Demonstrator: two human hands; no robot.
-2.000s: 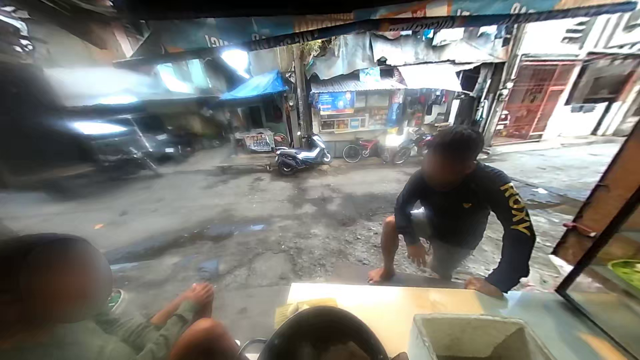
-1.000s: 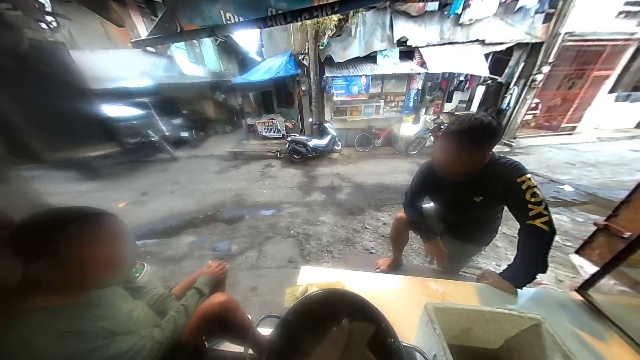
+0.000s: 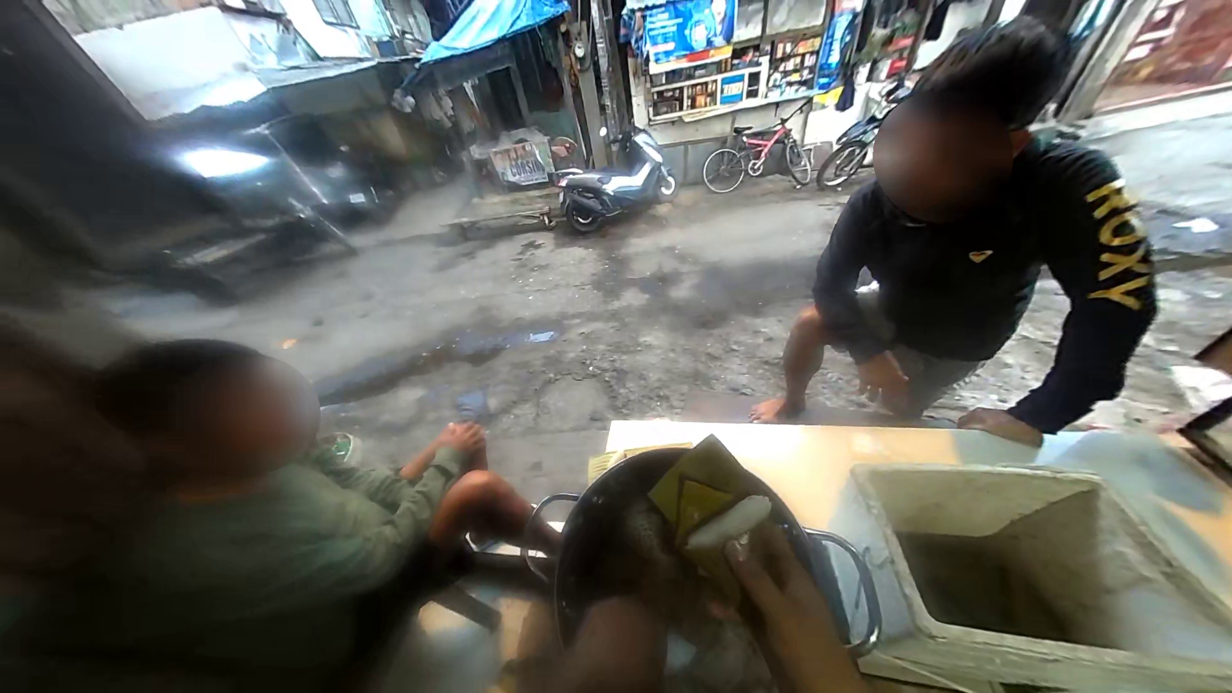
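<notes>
A dark round pan (image 3: 599,525) with metal loop handles stands at the bottom centre. My right hand (image 3: 782,602) reaches in over its right side, thumb and fingers closed on a folded green leaf piece (image 3: 707,484) with a white, roll-shaped food (image 3: 731,523) along it. Low in the pan is my left hand (image 3: 616,635), blurred and partly cut off by the lower edge; its fingers and anything in them cannot be made out. Whitish stuff lies in the pan beneath the hands, too blurred to name.
A pale tabletop (image 3: 770,445) extends behind the pan. An open, worn foam box (image 3: 972,476) stands at right. One person (image 3: 972,260) crouches across the table, a hand on its edge; another (image 3: 279,539) sits at left. A scooter (image 3: 616,183) and bicycle (image 3: 760,159) stand across the street.
Both my hands have come into view over the pan, with the leaf and white food in the right one. The view has tilted downward.
</notes>
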